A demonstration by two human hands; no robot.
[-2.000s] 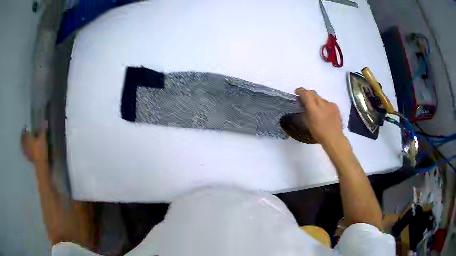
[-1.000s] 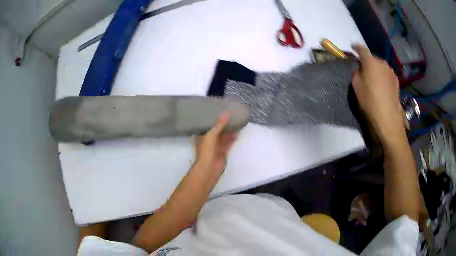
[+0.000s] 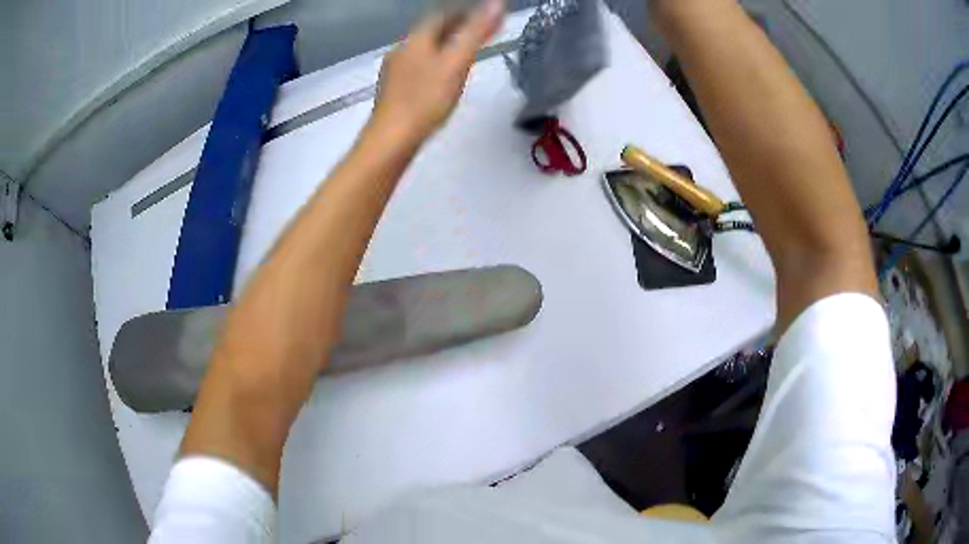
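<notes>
The speckled grey sleeve (image 3: 563, 58) is bunched and blurred at the top edge of the view, its lower end over the scissors' blades. My left hand (image 3: 430, 74) is near the top edge, blurred, fingers apart, left of the cloth with a gap between; it seems empty. My right forearm reaches up out of the picture; the right hand is cut off, so its hold on the cloth is not seen. The grey padded sleeve board (image 3: 436, 308) lies on the white table (image 3: 457, 425), partly under my left forearm.
The steam iron (image 3: 659, 218) lies on its side on a black rest (image 3: 680, 271) at the right. Red-handled scissors (image 3: 558, 149) lie left of it. A blue curved bar (image 3: 218, 191) crosses a long metal ruler (image 3: 329, 109) at the left. Blue hoses (image 3: 924, 133) hang at the far right.
The sleeve has moved up from the table's middle to the far edge. My left hand has let go of the sleeve board and moved up. My right hand has gone out of the picture.
</notes>
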